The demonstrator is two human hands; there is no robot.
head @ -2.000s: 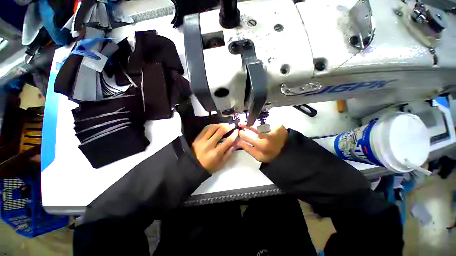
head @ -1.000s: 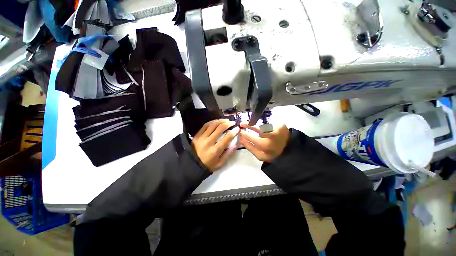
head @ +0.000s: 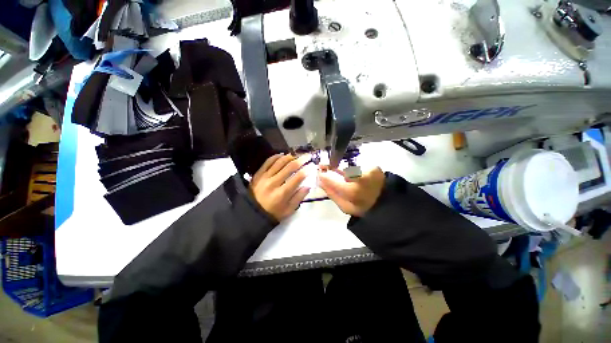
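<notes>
My left hand (head: pixel 278 187) lies palm down on the table, left of the needle area (head: pixel 321 161) of a white sewing machine (head: pixel 375 63). Its fingers point toward the needle, beside a black cloth piece (head: pixel 254 153). My right hand (head: pixel 356 191) is right of the needle, fingers bent, thumb and fingertips close together just under the presser foot. A bright shiny patch (head: pixel 312 177) shows between the hands. Any small piece at the fingertips is too hidden and blurred to make out.
Left of my hands are a fanned stack of black pieces (head: pixel 147 177), a loose black pile (head: pixel 206 114) and a grey and black bundle (head: pixel 117 104). Black snips or similar (head: pixel 409 146) lie right of the needle. A white-lidded tub (head: pixel 542 189) stands at right; a blue crate (head: pixel 30 275) is lower left.
My left hand has shifted slightly left, opening a gap between the fingertips of both hands, where the bright patch now shows. My right hand has stayed almost in place.
</notes>
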